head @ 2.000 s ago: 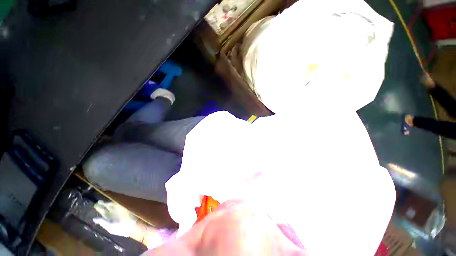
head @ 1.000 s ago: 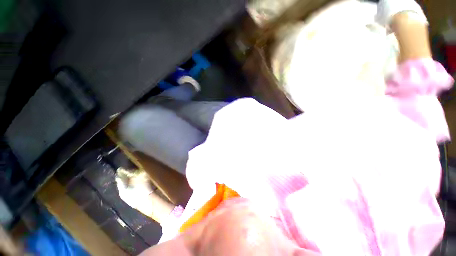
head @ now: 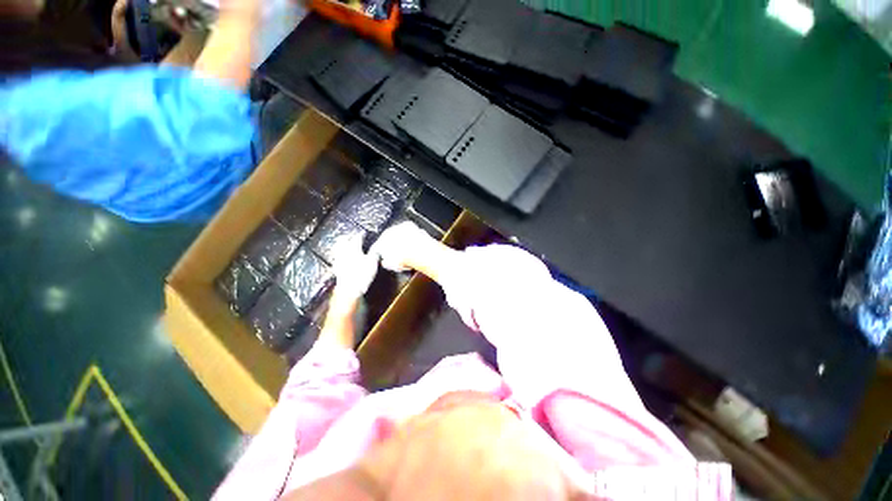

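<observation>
The open brown carton (head: 210, 357) holds rows of black housings in clear, shiny poly bags (head: 269, 254). My left hand (head: 354, 266), in a white glove, is over the bagged housings near the carton's right side. My right hand (head: 399, 247), also white-gloved, is beside it near the carton's inner right edge. The hands nearly meet. Glare and the fingers hide what lies between them, so any grip is unclear.
Black unwrapped housings (head: 499, 152) lie in overlapping rows on the black-topped bench (head: 675, 245). An orange bin (head: 357, 18) stands at the top. A blue-sleeved person (head: 137, 142) is at the left. A black item (head: 778, 196) and shiny bundle (head: 875, 279) lie right.
The view has swung to the carton and bench. My right hand, earlier at the white sack, is now beside my left hand over the carton. The sack is out of view.
</observation>
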